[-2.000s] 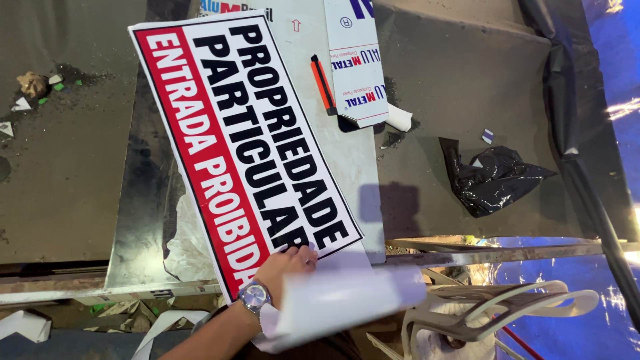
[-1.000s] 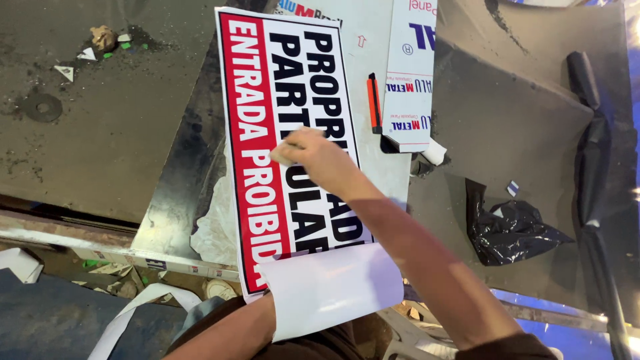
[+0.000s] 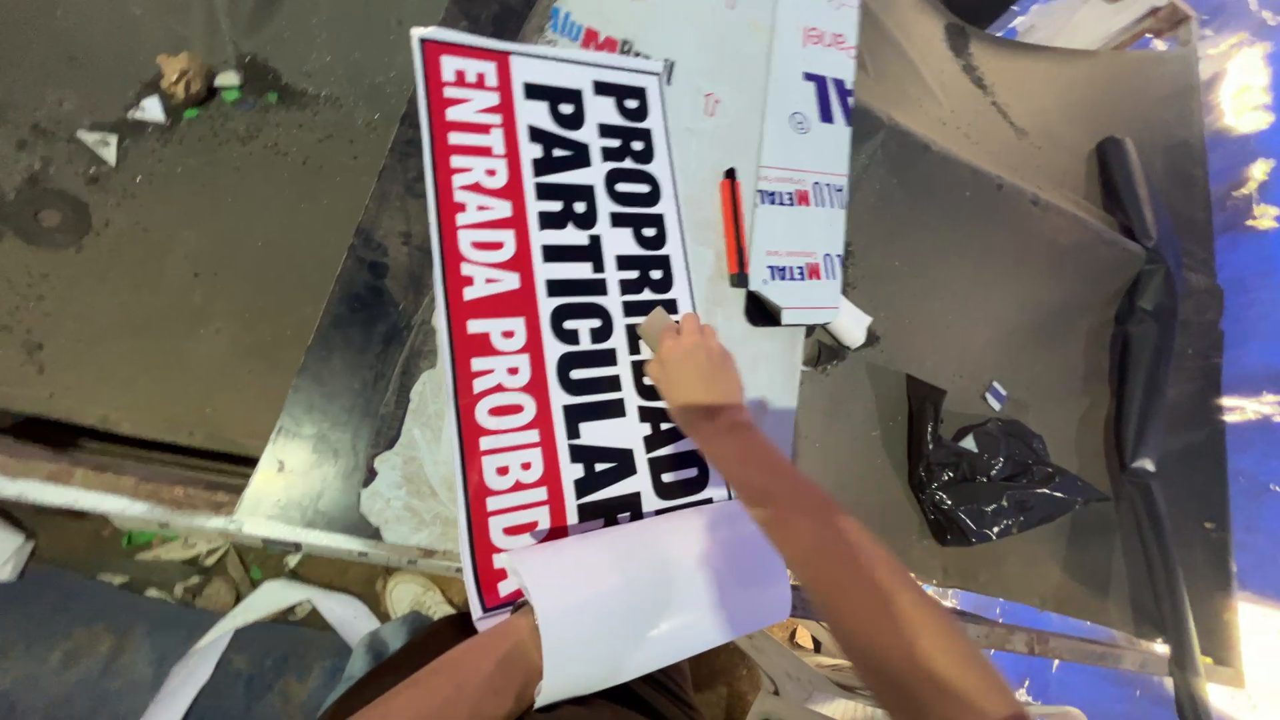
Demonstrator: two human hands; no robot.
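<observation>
A printed sign sheet (image 3: 575,250) with a red band and large black and white lettering lies on a light panel (image 3: 715,130). My right hand (image 3: 695,368) is closed on a small flat tan applicator (image 3: 657,328), which rests against the sheet near its right edge. Across the sheet's lower end curls white backing paper (image 3: 655,590). My left forearm (image 3: 470,670) reaches under this curl, and the left hand itself is hidden there. To the right of the sign lies an orange and black utility knife (image 3: 734,228).
A folded white panel piece (image 3: 805,160) with maker's print lies beside the knife. Further right are a crumpled black plastic bag (image 3: 990,480) and a long black roll (image 3: 1145,400). Small scraps (image 3: 150,108) lie on the dark table at upper left. A white chair (image 3: 790,670) stands below.
My right hand has moved right across the lettering, from near the red band toward the sheet's right edge. Two seconds ago one hand was at the sheet's lower end beside the curled paper.
</observation>
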